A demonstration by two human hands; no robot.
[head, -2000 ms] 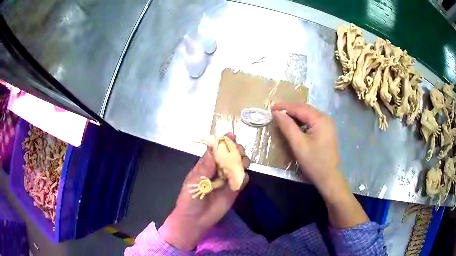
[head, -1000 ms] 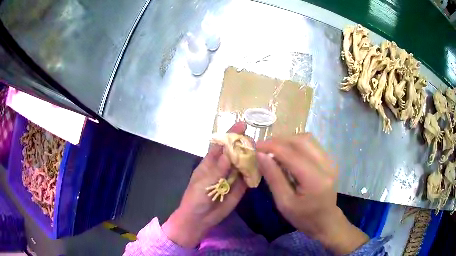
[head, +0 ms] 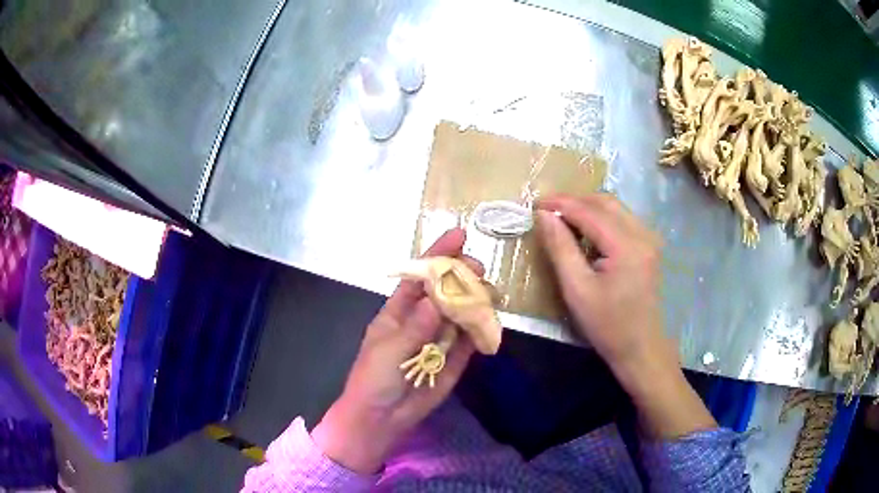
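Observation:
My left hand (head: 400,356) holds a tan torso (head: 465,298) above the bench's front edge, with a hollow opening facing up. A small splayed tan hand (head: 424,365) hangs below the torso. My right hand (head: 607,265) has thumb and index finger pinched at the right rim of a small white oval glue dish (head: 503,219). A thin pale applicator seems to be between these fingertips; it is mostly hidden. The dish sits on a brown cardboard mat (head: 569,183) with shiny smears around it.
Two white bottles (head: 382,101) stand left of the mat. Tan arms (head: 737,140) are piled on the right, with tan torsos (head: 843,345) beyond. A blue bin (head: 145,356) of tan parts is at left. A finished-part tray (head: 840,453) is lower right. A green conveyor (head: 771,43) runs behind.
My right hand was at the dish, moved to the torso's opening, and is now back at the dish. My left hand still holds the torso, now slightly further right than two seconds ago.

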